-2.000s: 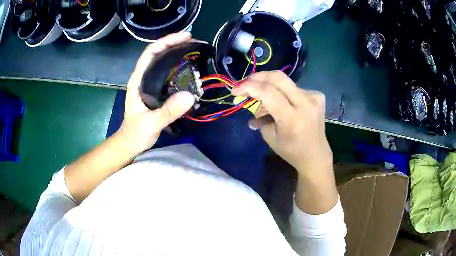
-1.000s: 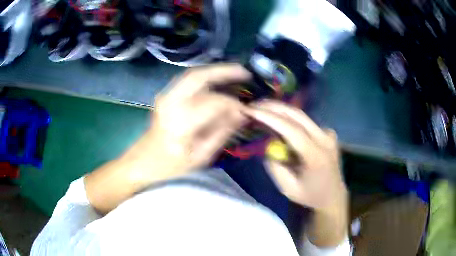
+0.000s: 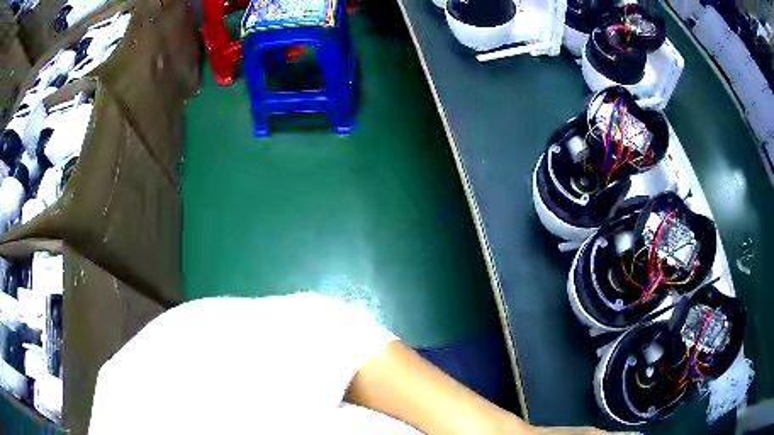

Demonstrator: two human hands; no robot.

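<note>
My left forearm reaches right across the bench's front edge, and only a sliver of my left hand (image 3: 577, 431) shows at the bottom edge; its fingers are cut off, so its hold is hidden. My right hand is out of the picture. Nearest on the bench is a white camera housing (image 3: 632, 378) with an open black inside and a black front shell (image 3: 721, 336) resting on it. That shell holds a silvery circuit board (image 3: 706, 330) with red leads. Behind it stand several similar units, including a housing (image 3: 594, 280) and a board (image 3: 624, 132).
The dark green bench (image 3: 475, 127) runs away from me, with more white housings (image 3: 479, 21) at its far end. A white tangled clump (image 3: 728, 389) lies beside the nearest shell. A blue stool (image 3: 299, 76) and a red stool (image 3: 221, 42) stand on the floor. Brown cartons (image 3: 127, 280) hold white-and-black parts at left.
The view has swung left along the bench. The black shell and leads that both hands held are out of the picture, as is my right hand. My left hand has moved to the bottom edge.
</note>
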